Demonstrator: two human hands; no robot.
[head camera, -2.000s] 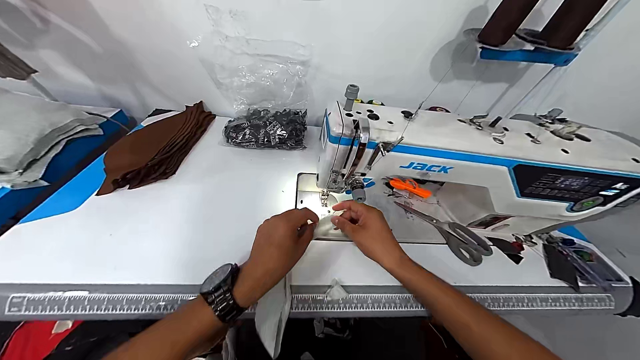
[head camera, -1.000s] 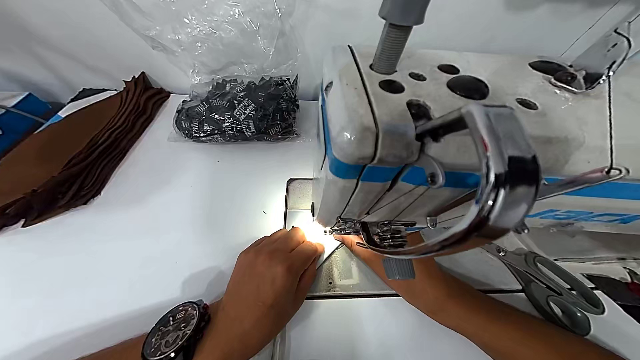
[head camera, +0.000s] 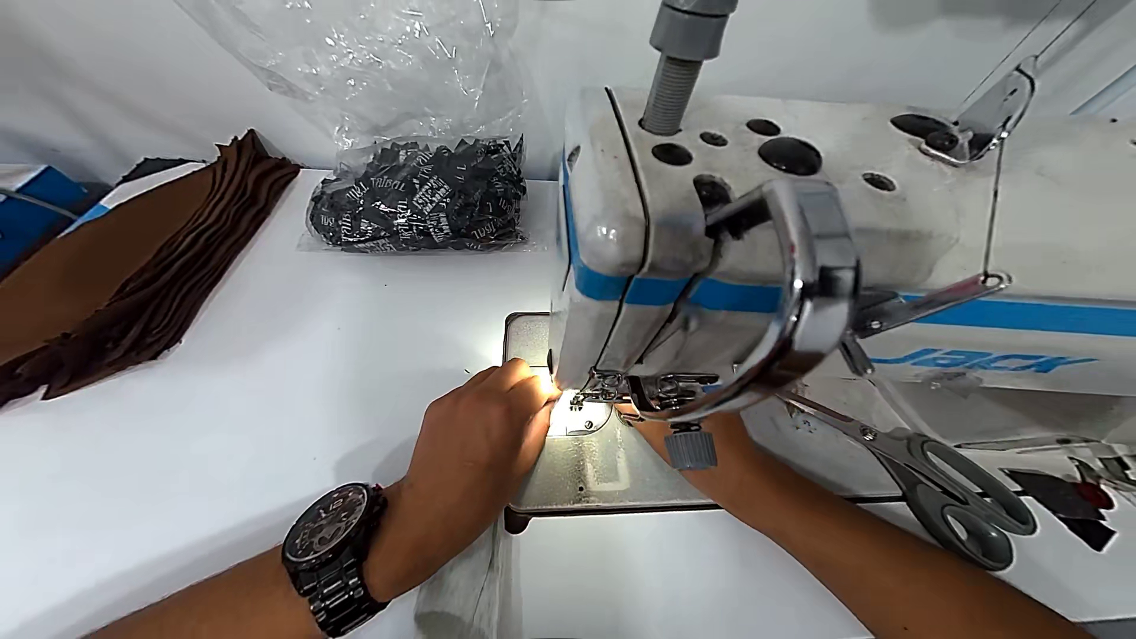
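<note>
A white Jack sewing machine (head camera: 621, 222) with a blue stripe fills the upper right. Its lamp lights the metal needle plate (head camera: 590, 479) and the presser foot (head camera: 577, 399). My left hand (head camera: 484, 435), with a black watch (head camera: 328, 528) on the wrist, lies just left of the foot, its fingers bunched in the glare; what they hold cannot be made out. Behind and right of the foot is my right hand (head camera: 692, 439), its fingers mostly hidden by the machine head. Pale translucent material (head camera: 461, 586) hangs at the table's front edge below my left wrist.
Grey-handled scissors (head camera: 941, 488) lie under the machine arm, near dark fabric scraps (head camera: 1065, 506). A plastic bag of black printed labels (head camera: 417, 195) sits against the wall. Stacked brown fabric pieces (head camera: 151, 266) lie at the left. A chrome guard (head camera: 825, 284) curves out from the machine head.
The view has come much closer to the machine since two seconds ago. Both hands were in front of the needle area then; my right hand is now partly behind the machine head.
</note>
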